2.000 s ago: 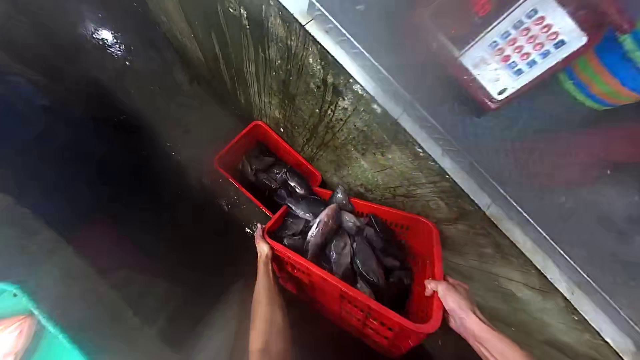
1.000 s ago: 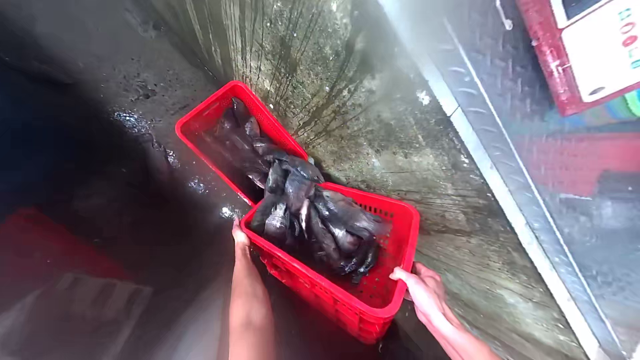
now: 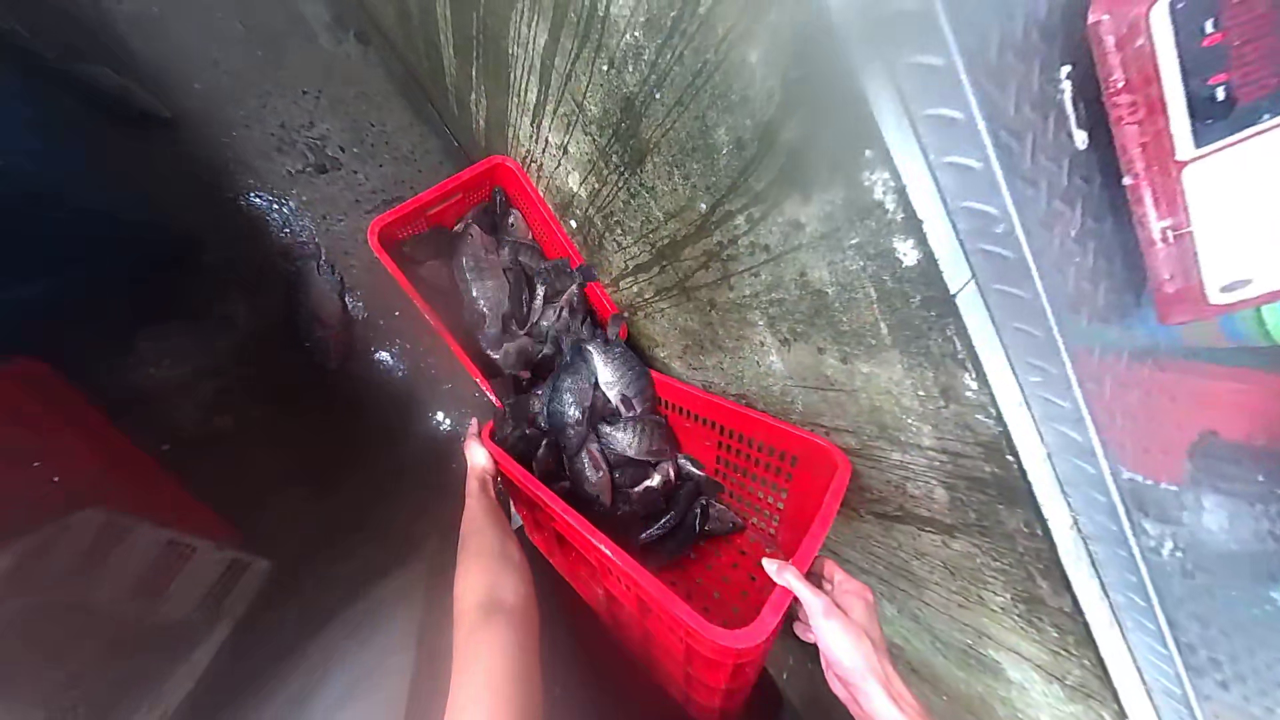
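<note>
A red perforated plastic basket (image 3: 690, 610) is tilted toward a second red basket (image 3: 410, 225) farther off. My left hand (image 3: 480, 460) is at the near basket's left side, by its rim; its fingers are partly hidden. At the near right corner, my right hand (image 3: 835, 610) grips the rim with the thumb on top. Dark, wet whole fish (image 3: 620, 440) are heaped at the low end of the held basket and spill over the meeting rims. More fish (image 3: 485, 280) lie in the far basket.
A stained concrete wall (image 3: 700, 220) runs beside both baskets. To its right are a metal edge strip (image 3: 1000, 290) and a red scale with a keypad (image 3: 1145, 170). Wet dark floor (image 3: 270, 150) and a blurred pale container (image 3: 110, 610) are at left.
The held basket has been tipped further and its fish have slid toward the far basket, baring its near end. The far basket holds more fish. The view has shifted.
</note>
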